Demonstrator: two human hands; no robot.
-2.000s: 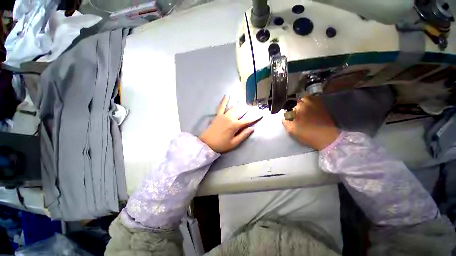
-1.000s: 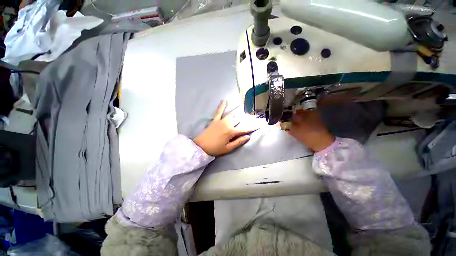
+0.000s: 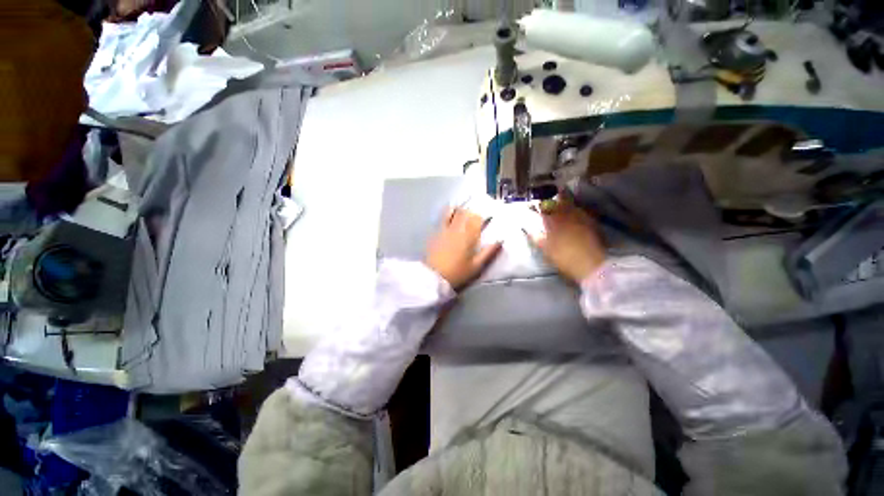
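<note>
A grey garment panel (image 3: 412,215) lies on the white machine table, under the needle area and over the table's front edge. A dark seam line crosses it below the hands. My left hand (image 3: 462,249) rests flat on the cloth left of the needle, fingers apart. My right hand (image 3: 570,242) is on the cloth right of the needle; its fingertips are in the glare, so whether they pinch anything is unclear. The sewing machine head (image 3: 620,111) stands over the cloth with its shiny take-up guard (image 3: 522,150). Presser foot and needle are lost in the bright light.
A layered bundle of grey panels (image 3: 208,242) stands at the left. Crumpled white cloth (image 3: 145,68) lies upper left. A dark machine part (image 3: 68,276) is at far left. A white thread cone (image 3: 589,41) is above the head. More grey cloth (image 3: 669,208) lies right of the needle.
The view has shifted. The panel has moved toward the back and left under the needle, and more grey cloth now covers the table's front edge. Both hands remain beside the needle.
</note>
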